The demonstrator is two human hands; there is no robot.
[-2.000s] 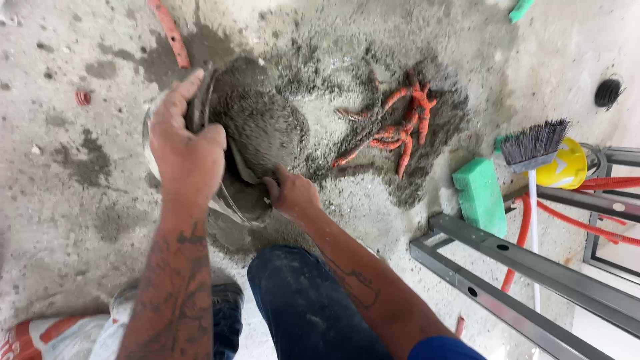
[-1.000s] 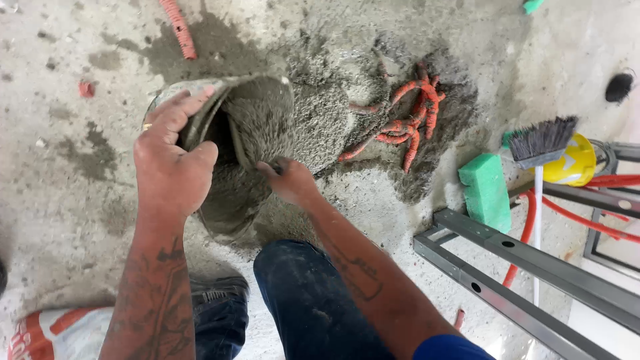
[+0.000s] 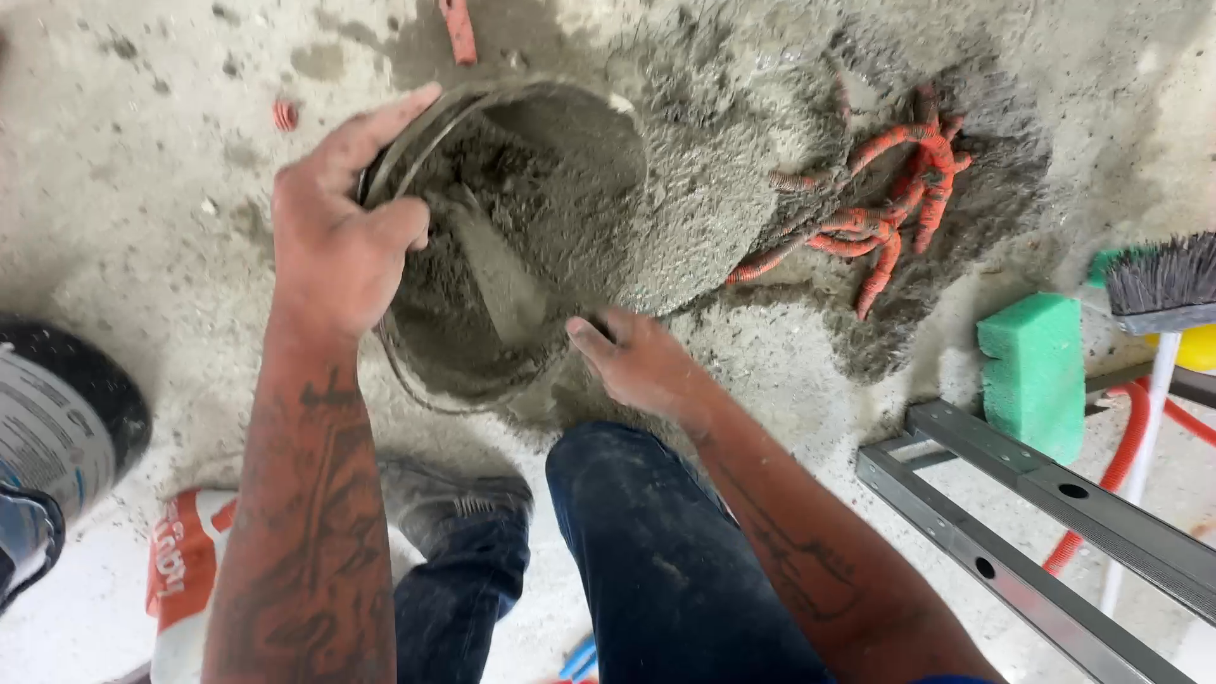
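Note:
My left hand (image 3: 347,214) grips the near-left rim of a bucket (image 3: 418,152), which tips toward the floor on the right. Wet grey mortar (image 3: 579,161) lines the bucket and joins the patch of mortar spread on the floor (image 3: 712,199). Inside lies the flat blade of a trowel (image 3: 503,275), coated in mortar. At the bucket's lower right edge, my right hand (image 3: 636,366) is closed on the trowel's handle, most of which the fingers hide. Beyond the patch, several orange corrugated conduits (image 3: 912,190) stick up out of a dark, rough area.
Right of my legs stand metal profiles (image 3: 1026,456), a green sponge block (image 3: 1035,370), a black-bristled broom (image 3: 1164,280) and red conduit (image 3: 1126,446). At the left are a black bucket (image 3: 123,408) and a red-and-white bag (image 3: 185,560). Conduit offcuts (image 3: 460,33) lie above.
The bucket's opening shows more of its inside than a second ago, and the trowel blade has come into plain sight. My left hand stays on the rim. The view has shifted somewhat.

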